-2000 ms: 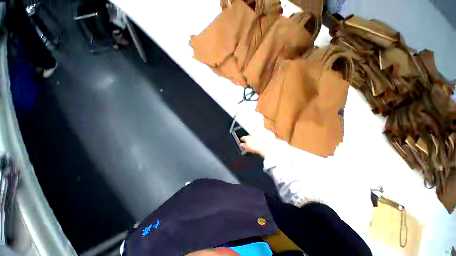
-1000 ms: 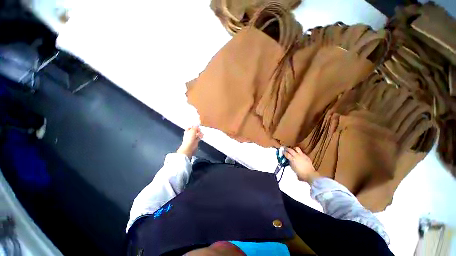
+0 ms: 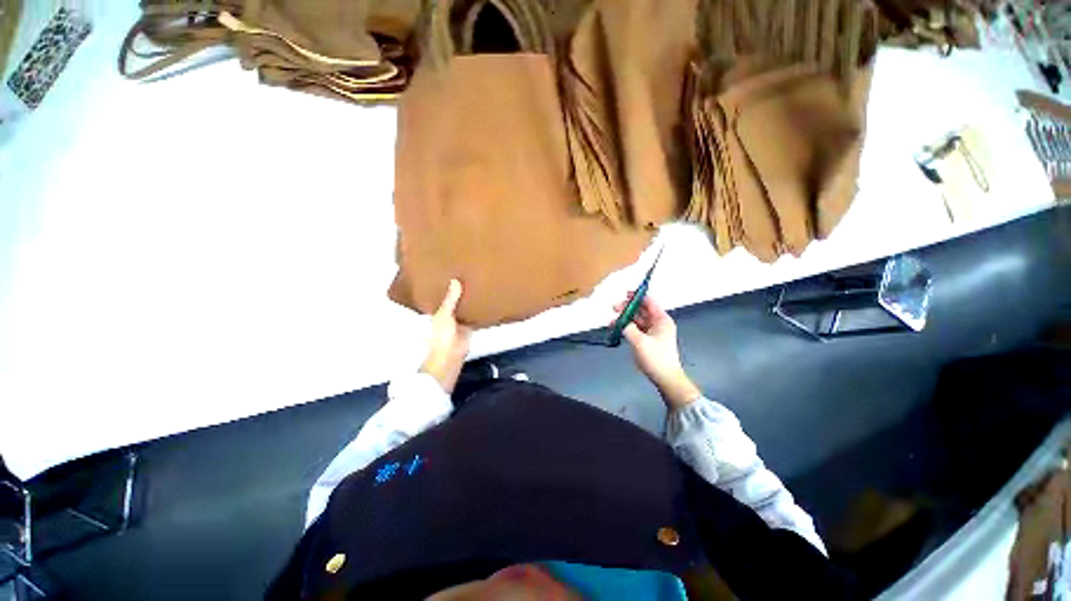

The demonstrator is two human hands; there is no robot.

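A brown bag panel [image 3: 493, 188] lies flat on the white table in front of me, with its handles bunched at the top. My left hand [image 3: 446, 335] is at the panel's lower left edge, thumb on top and the other fingers hidden beneath it. My right hand [image 3: 652, 335] holds teal-green scissors [image 3: 635, 308] just off the panel's lower right edge, blades pointing up and away. Fanned brown panels [image 3: 763, 164] lie to the right.
The white table [image 3: 211, 258] runs across the view. More brown pieces [image 3: 317, 53] lie at the back left. A pale card with a small metal tool [image 3: 957, 164] is on the right. A metal-framed stool [image 3: 907, 294] stands below the table edge.
The view has turned, so the table edge lies more level. My left hand has come onto the panel's edge. The scissors in my right hand now point away from me.
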